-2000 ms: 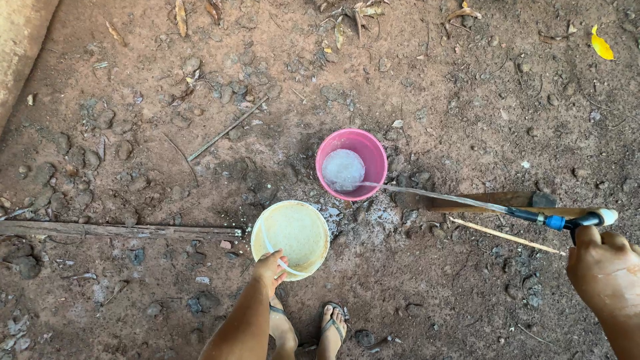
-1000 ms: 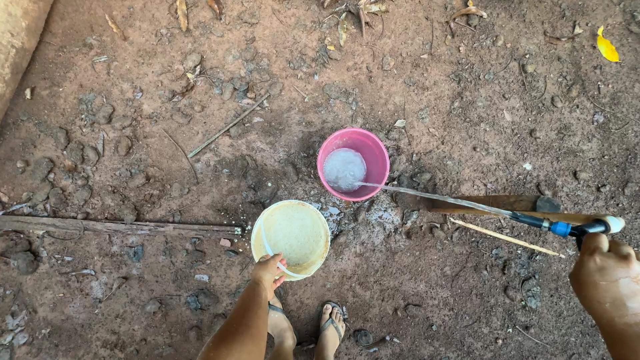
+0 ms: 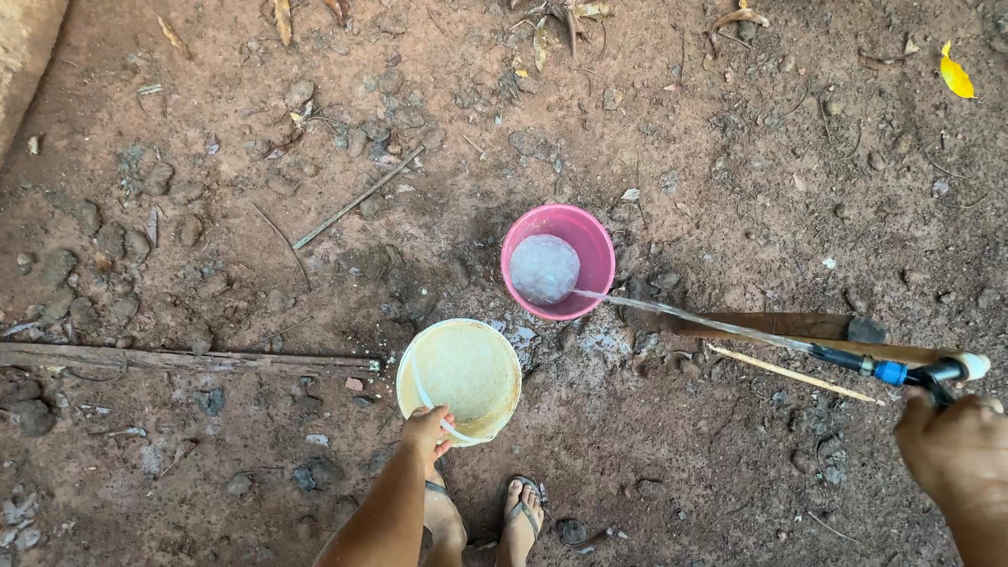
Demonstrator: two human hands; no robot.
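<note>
My left hand (image 3: 428,433) grips the white handle (image 3: 430,398) of a cream-coloured plastic bucket (image 3: 461,378), whose inside shows stains near the rim. Up and to the right of it, a pink plastic bucket (image 3: 596,250) stands on the soil with frothy water (image 3: 544,268) in its bottom. A stream of water (image 3: 693,316) runs into it from a black pipe outlet with a blue fitting (image 3: 890,372) at the right. My right hand (image 3: 957,449) is closed around the black tap part just below that fitting; the fingers partly hide it.
A dark wooden board (image 3: 776,324) and a thin pale stick (image 3: 795,375) lie under the stream. A long weathered wooden strip (image 3: 189,360) lies at the left. Stones, twigs and dry leaves dot the brown ground. My feet in flip-flops (image 3: 523,508) stand below the cream bucket.
</note>
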